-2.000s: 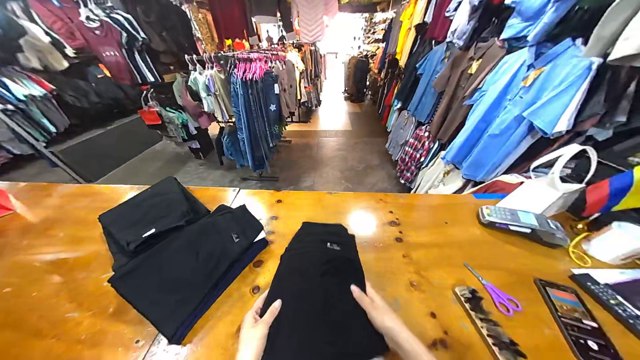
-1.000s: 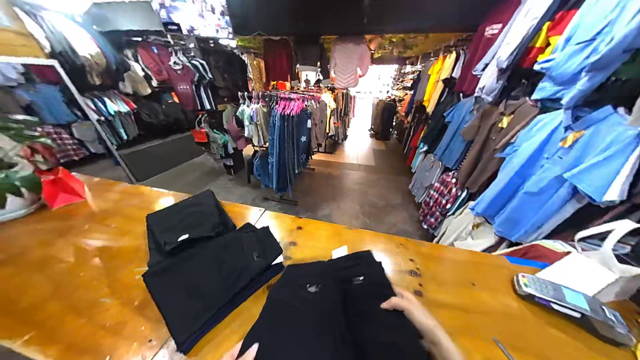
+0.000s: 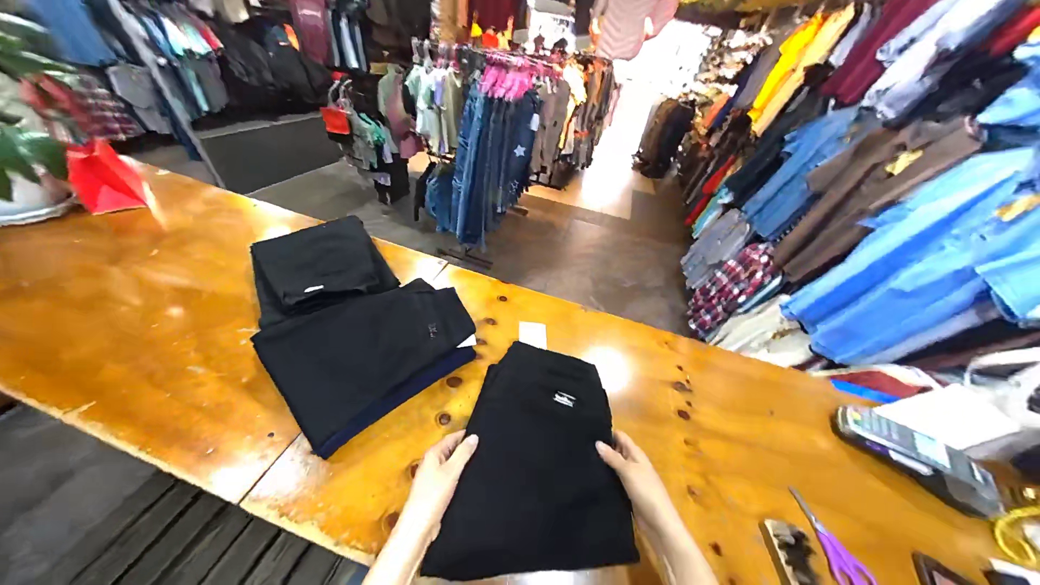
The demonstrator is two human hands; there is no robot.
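A folded black garment [image 3: 536, 471] with a small white logo lies on the wooden counter [image 3: 650, 422], low in the middle of the head view. My left hand [image 3: 439, 479] grips its left edge, thumb on top and fingers partly hidden beneath. On the opposite edge, my right hand [image 3: 634, 479] holds it the same way. A white tag [image 3: 533, 334] shows just beyond the garment's top edge. To the left lie more folded garments: a black one [image 3: 317, 264] at the back, another black one [image 3: 366, 349] overlapping it, and a navy one [image 3: 398, 402] underneath.
Purple-handled scissors [image 3: 837, 548], a brush-like item [image 3: 788, 552] and a card terminal [image 3: 918, 459] lie at the counter's right. A red bag [image 3: 106, 175] and a potted plant [image 3: 28, 138] stand at the far left. Beyond the counter are racks of jeans [image 3: 487, 154] and shirts [image 3: 910, 260].
One second ago the garment between my hands was spread wider, with two logos showing; now it is folded narrower, one logo visible. My left hand has come fully into view. The view has shifted.
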